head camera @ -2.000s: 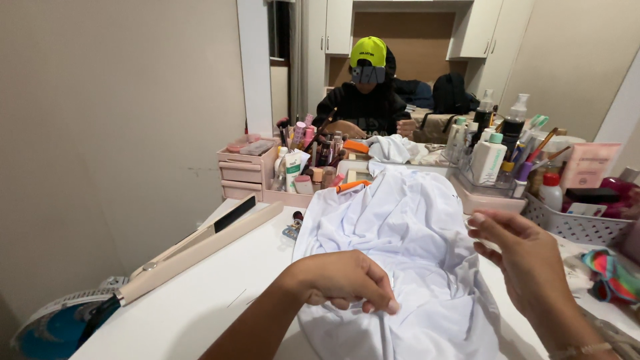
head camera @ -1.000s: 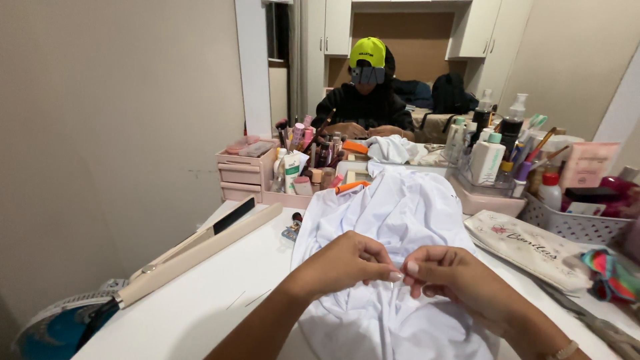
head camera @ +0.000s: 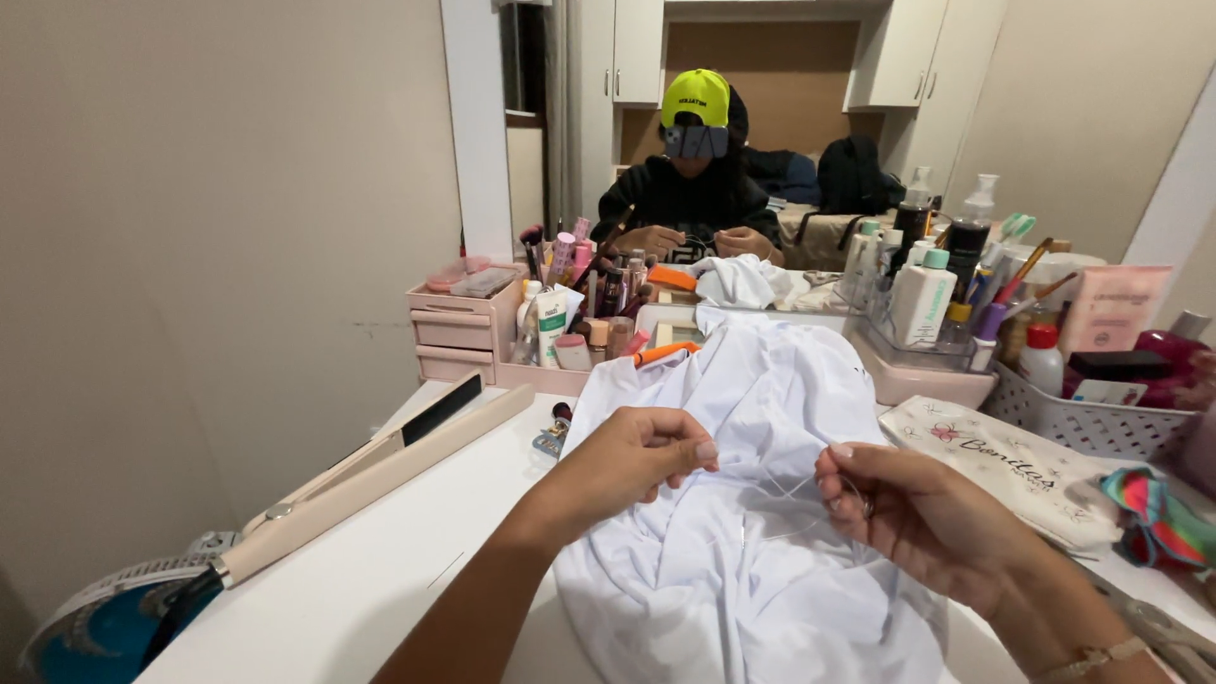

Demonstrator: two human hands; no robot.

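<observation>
White fabric [head camera: 731,589] lies in folds on the table under both hands. Above its left part, my left hand [head camera: 646,456] is closed, thumb against fingertips; whether it pinches the thread cannot be seen clearly. To the right, my right hand [head camera: 883,503] pinches a thin white thread [head camera: 793,480] between thumb and fingers. The thread loops over the fabric between the hands. A thin needle or pin [head camera: 445,568] seems to lie on the white table at the left.
A hair straightener [head camera: 380,480] rests at the left. Behind stand a pink drawer unit [head camera: 454,332], cosmetics and a mirror [head camera: 760,57]. A printed pouch [head camera: 1007,465], a white basket [head camera: 1073,418], a colourful scrunchie [head camera: 1154,518] and scissors [head camera: 1159,627] are at the right.
My hands were together over the fabric one second ago and are now apart, with thread visible between them.
</observation>
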